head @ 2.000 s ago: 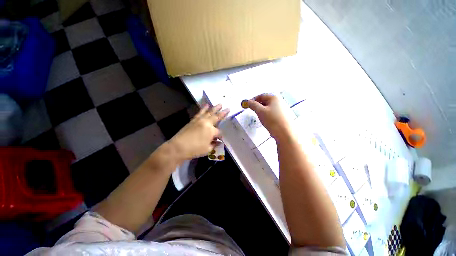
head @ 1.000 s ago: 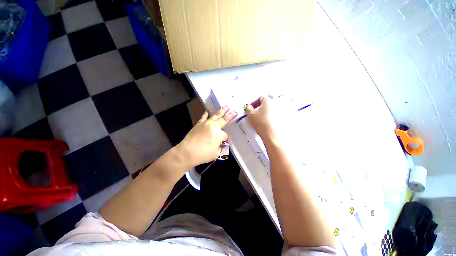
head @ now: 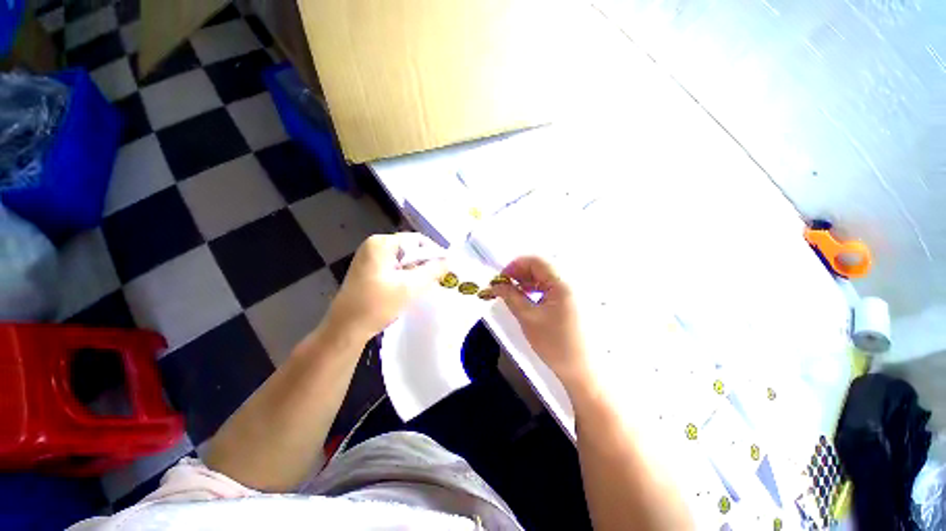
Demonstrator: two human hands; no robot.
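Note:
My left hand (head: 382, 282) holds the white sticker sheet (head: 420, 358), which curls down below it over the table edge. Several round gold seal stickers (head: 469, 288) show along its top between my hands. My right hand (head: 539, 311) pinches at a gold sticker (head: 499, 280) at the right end of this row; whether it is off the sheet is hard to tell. Small white product boxes (head: 498, 244) lie just beyond my hands, washed out by glare. One gold dot (head: 476, 213) shows on a box there.
A large brown carton (head: 425, 78) stands at the far end of the table. White boxes with gold seals (head: 755, 452) lie at right, near an orange tool (head: 838, 252), a white roll (head: 871, 324) and a black bag (head: 885, 446). A red stool (head: 145, 410) and blue bin (head: 78, 156) stand on the floor.
My right hand has moved from over the boxes back towards me, to the sticker sheet. My left hand has lifted off the boxes and raised the sheet. A gold seal now shows on a box.

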